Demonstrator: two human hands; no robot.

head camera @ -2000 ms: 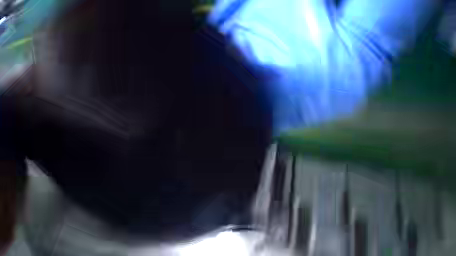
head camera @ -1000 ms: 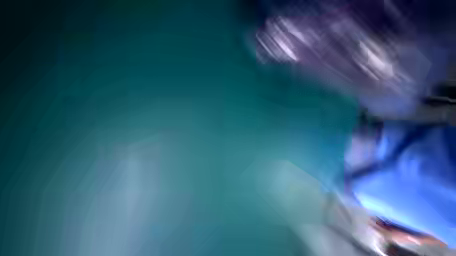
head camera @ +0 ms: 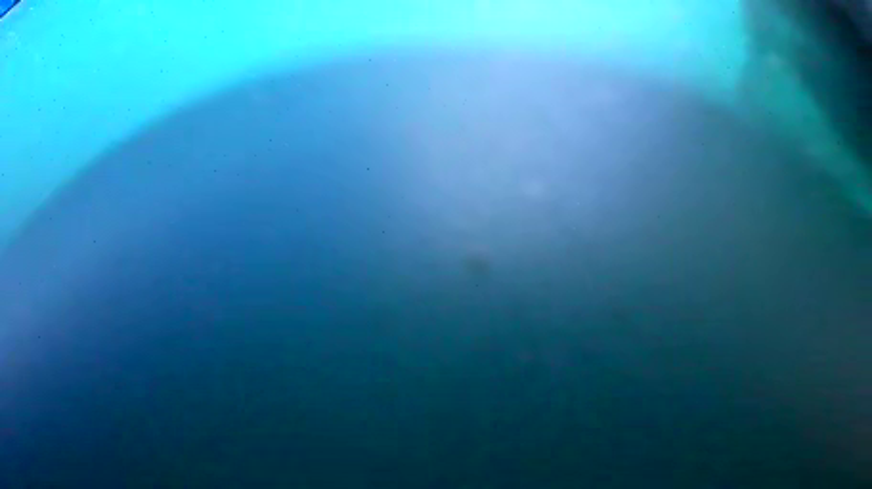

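A blurred blue-grey to dark teal surface (head camera: 430, 287) fills most of the head view, very near the camera. Its upper edge is a soft curve. I cannot tell what it is. No hand of mine is in the picture, and no object can be made out on the surface.
A bright turquoise area (head camera: 287, 38) lies beyond the curved edge along the top. A dark blurred shape (head camera: 832, 67) stands at the top right corner. A small bright blue bit shows at the top left corner.
The fast motion blur has stopped. The light blue clothing at the right and the purple-grey shape at the top have left the picture. The blue-teal surface now fills it.
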